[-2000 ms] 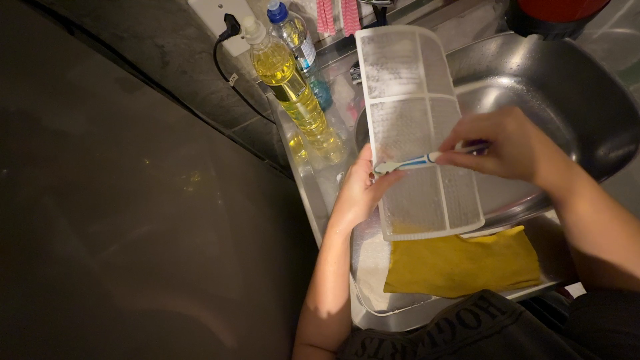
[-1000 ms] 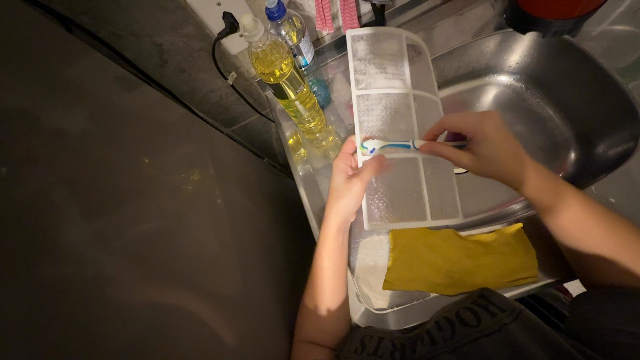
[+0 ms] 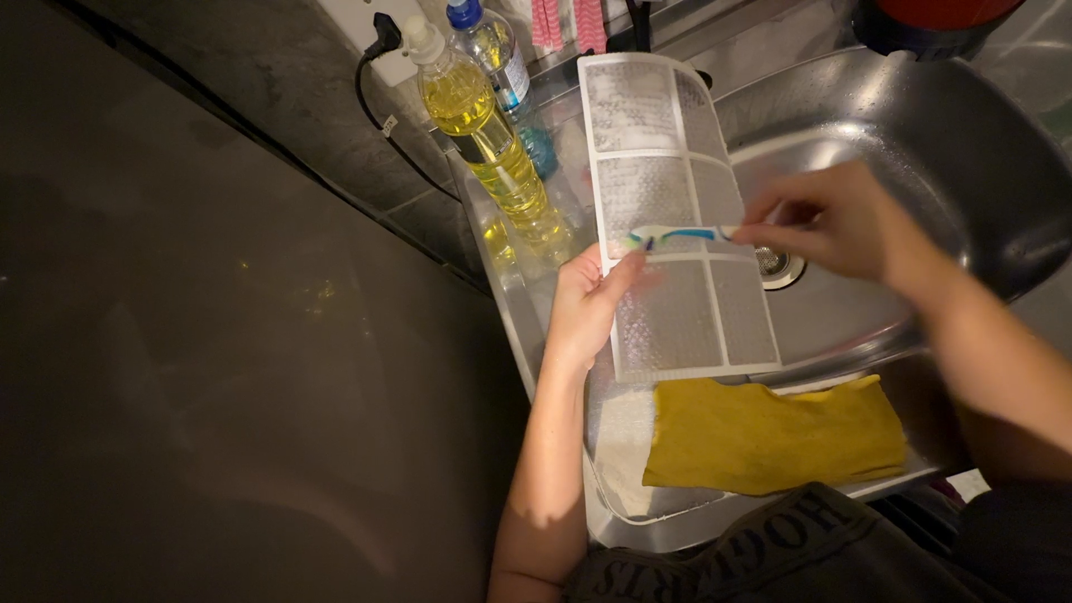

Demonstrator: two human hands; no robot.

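Observation:
A white plastic-framed mesh filter panel [image 3: 653, 314] is held upright-leaning over the left side of the steel sink. My left hand [image 3: 590, 301] grips its left edge, thumb on the front. In my right hand [image 3: 825, 222], somewhat blurred, is a white and blue toothbrush [image 3: 691, 234]; its bristles meet the mesh close to my left thumb. Greyish patches mark the upper mesh panes. Below the panel a mustard-yellow cloth [image 3: 775, 435] lies flat along the sink's front ledge.
The steel sink basin [image 3: 888, 167] with its drain strainer [image 3: 775, 266] is behind the panel. A bottle of yellow liquid [image 3: 490, 138] and a blue-capped bottle [image 3: 500, 63] stand at the back left, near a plugged-in black cord [image 3: 360, 92]. A red and black container [image 3: 930, 21] is at the back right.
My right hand and the toothbrush have shifted about over the mesh. The panel moved left between the two earlier frames. Both hands keep their holds.

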